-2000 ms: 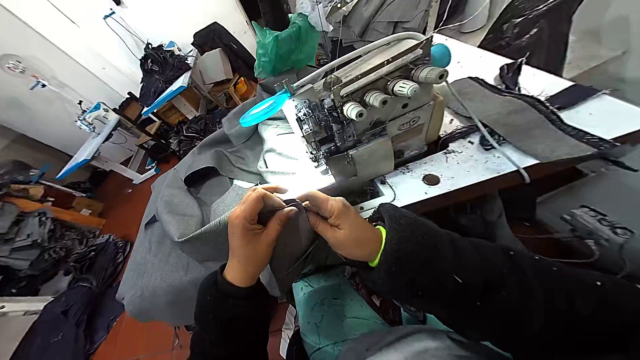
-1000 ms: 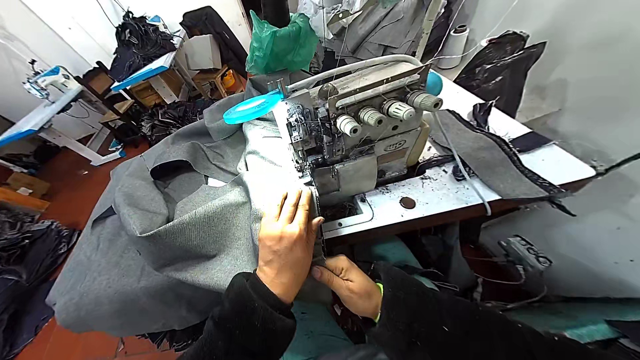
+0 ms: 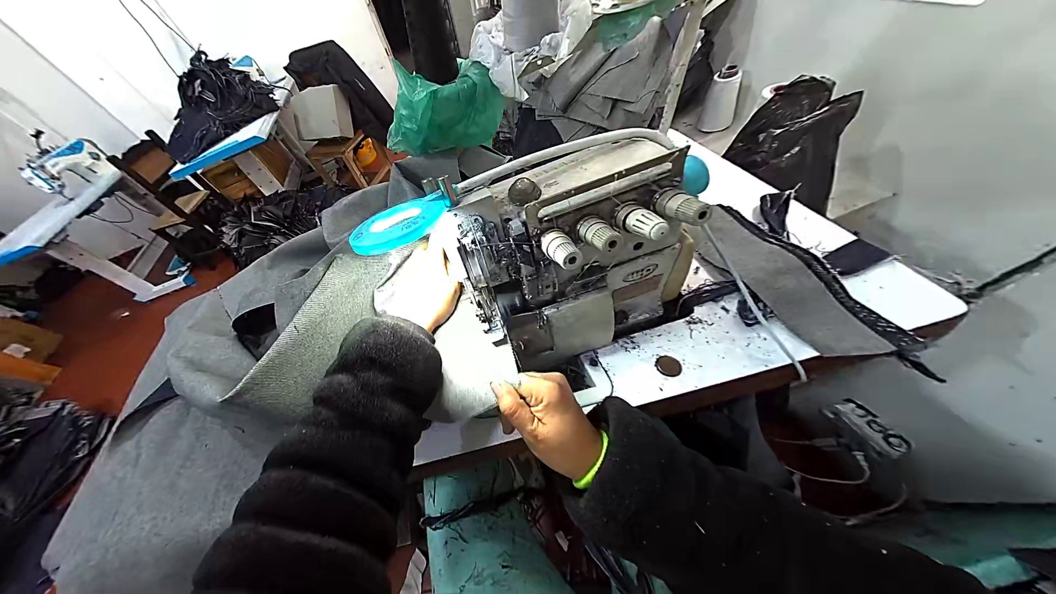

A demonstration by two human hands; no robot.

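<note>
Grey fabric (image 3: 305, 346) lies over the left side of the table and beside the overlock sewing machine (image 3: 577, 247), its edge along the needle area. My left hand (image 3: 422, 285) rests on the brightly lit fabric, left of the needle area and below a translucent blue ring (image 3: 398, 226); its fingertips are partly lost in the glare. With thumb and fingers my right hand (image 3: 546, 417) pinches the fabric's near corner at the machine's front. A yellow-green band (image 3: 592, 460) circles the right wrist.
A grey fabric strip with a dark frayed edge (image 3: 792, 280) lies on the table's right. Behind the machine are a green plastic bag (image 3: 445, 107), a thread cone (image 3: 720, 99) and a black plastic bag (image 3: 796, 136). Another sewing machine (image 3: 70, 165) stands at far left.
The two hands first held the fabric close together in front of the machine. My left hand has since moved forward along the fabric, beside the needle area. My right hand remains at the near edge.
</note>
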